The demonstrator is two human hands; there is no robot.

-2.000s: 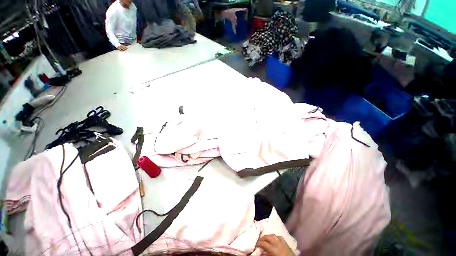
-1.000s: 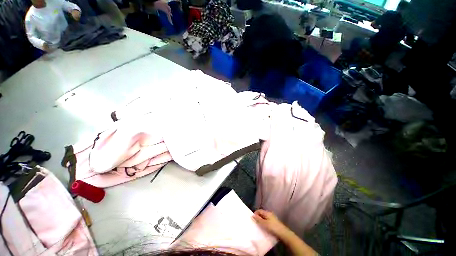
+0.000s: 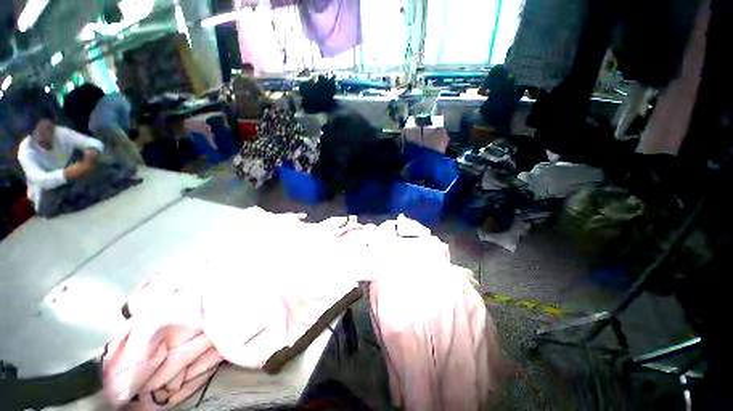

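Observation:
A large heap of pale pink garments (image 3: pixel 273 273) lies on the white-topped table (image 3: pixel 169 229) and looks nearly white in glare. Part of it hangs over the table's right edge towards the floor. A dark olive-brown band (image 3: pixel 313 331) runs along the heap's near edge. A thin dark curved cord shows low on the heap's left part. Neither of my hands is in the picture. A dark strip lies at the lower left edge, partly cut off.
A person in a white top (image 3: pixel 56 156) handles dark grey cloth (image 3: pixel 90 193) at the table's far left end. Blue bins (image 3: pixel 430 193), a checked cloth pile (image 3: pixel 277 148) and dark heaps stand beyond. A metal frame (image 3: pixel 643 353) stands at the right, past yellow floor tape (image 3: pixel 526 305).
The view has swung up and to the right. My right hand, the pink piece near it, the red spool and the hangers have left the picture. The person at the far end has raised the grey cloth.

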